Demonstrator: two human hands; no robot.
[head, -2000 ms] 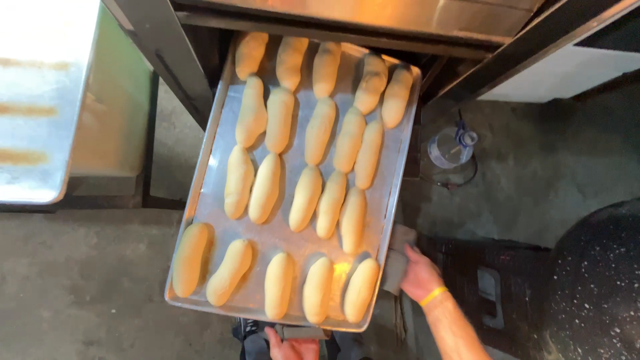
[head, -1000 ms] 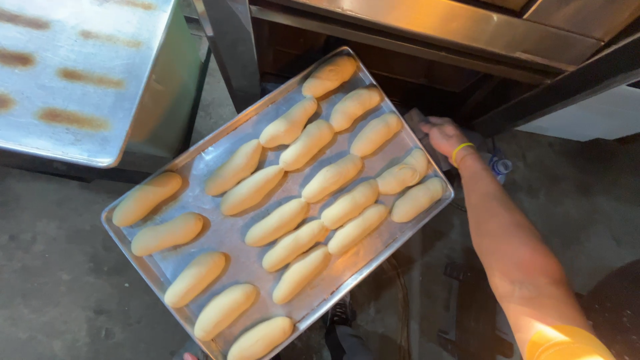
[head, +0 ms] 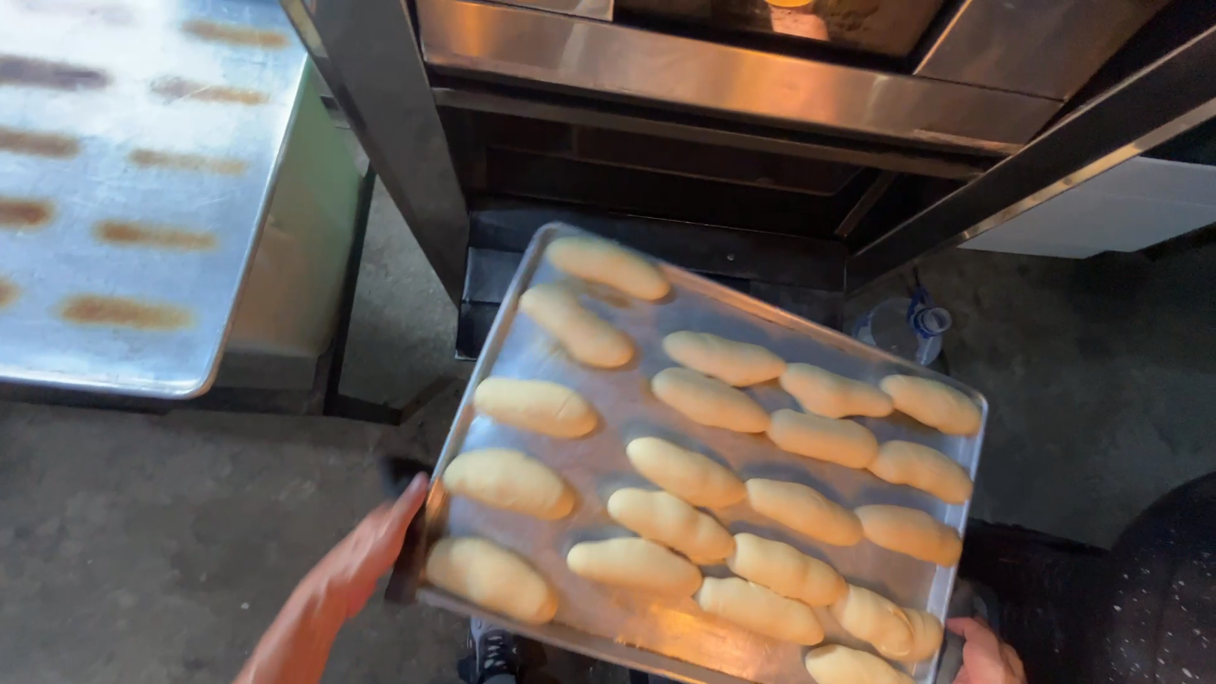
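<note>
A metal baking tray (head: 598,380) bearing several pale, elongated bread rolls (head: 803,513) is held tilted in front of the oven. My left hand (head: 380,537) grips its left edge, with a dark cloth (head: 407,570) between palm and metal. At the tray's lower right edge my right hand (head: 988,654) holds on, partly cut off by the frame; a greyish cloth (head: 964,608) shows beside it. Some rolls touch one another, others lie apart.
A steel oven (head: 712,81) on a metal frame (head: 399,142) stands ahead. At left, another tray (head: 204,370) with brown marks rests above a dark stand. A plastic bottle (head: 898,328) is on the floor right of the frame. A speckled black rounded object (head: 1168,570) is at lower right.
The tray has turned so that its single row of rolls, earlier at the bottom, now lies along the left. My right hand has moved from near the oven frame to the lower right.
</note>
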